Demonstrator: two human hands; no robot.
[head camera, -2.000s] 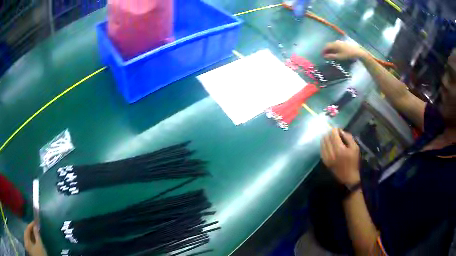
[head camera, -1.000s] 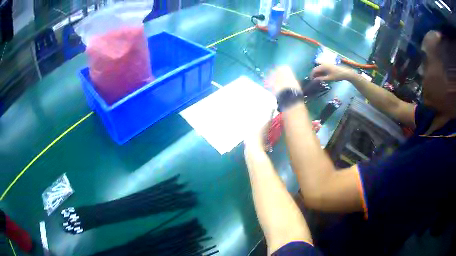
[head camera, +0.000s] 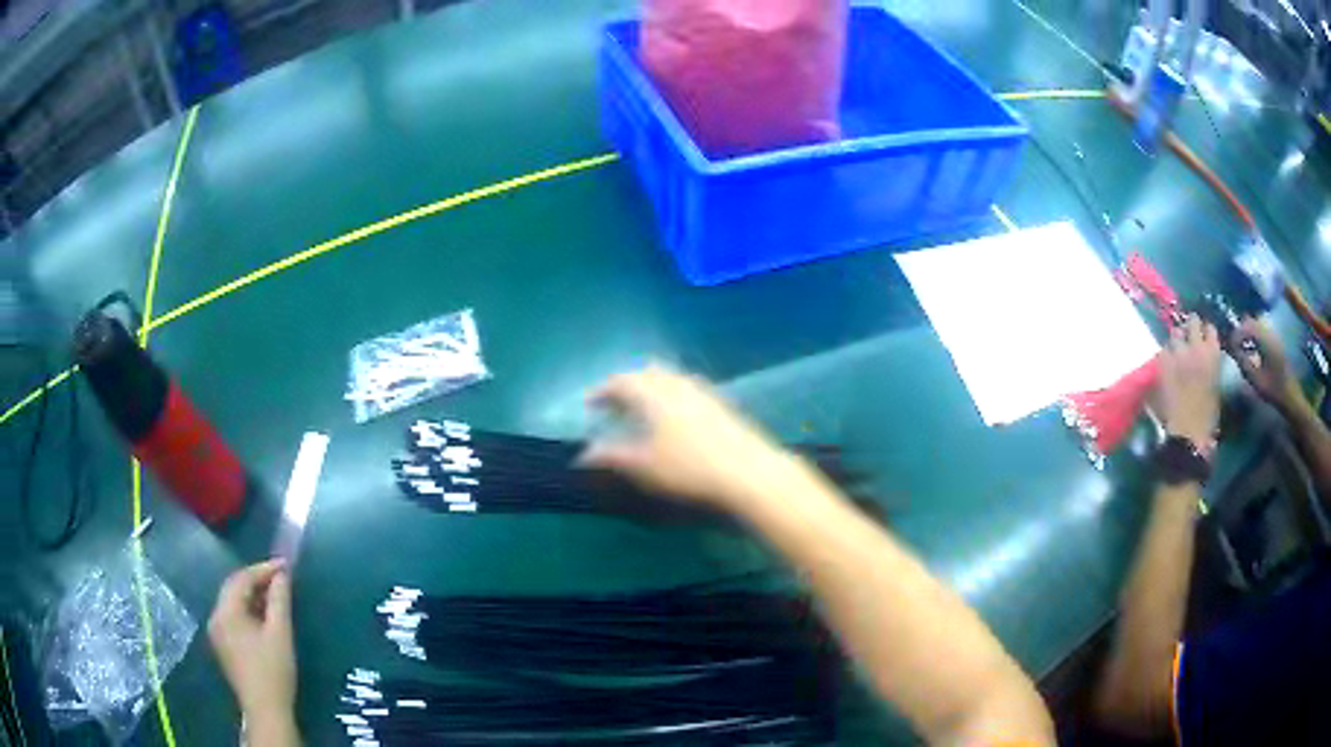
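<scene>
My left hand (head camera: pixel 254 642) is at the lower left, its fingers on the lower end of a flat silver ruler (head camera: pixel 302 489). My right hand (head camera: pixel 664 435) is blurred over the upper bundle of black wires (head camera: pixel 540 474); its thumb and forefinger look apart, and I cannot tell if something small is between them. White marker sleeves (head camera: pixel 442 464) sit on the left ends of this bundle. Two more black wire bundles (head camera: pixel 584 635) with white-sleeved left ends lie below it. A small clear bag of white sleeves (head camera: pixel 418 365) lies above the bundles.
A red heat gun (head camera: pixel 193 460) with a black nozzle and crumpled clear bags (head camera: pixel 110 642) are at left. A blue bin (head camera: pixel 847 204) holds a bag of red-pink parts (head camera: pixel 752 73). A paper sheet (head camera: pixel 1029 321) and red wires (head camera: pixel 1117 409) lie at right, by another person's hands (head camera: pixel 1190 372).
The view has swung left, bringing the heat gun and my left hand on the ruler into view. My right hand has come back from the red wires to the black bundle.
</scene>
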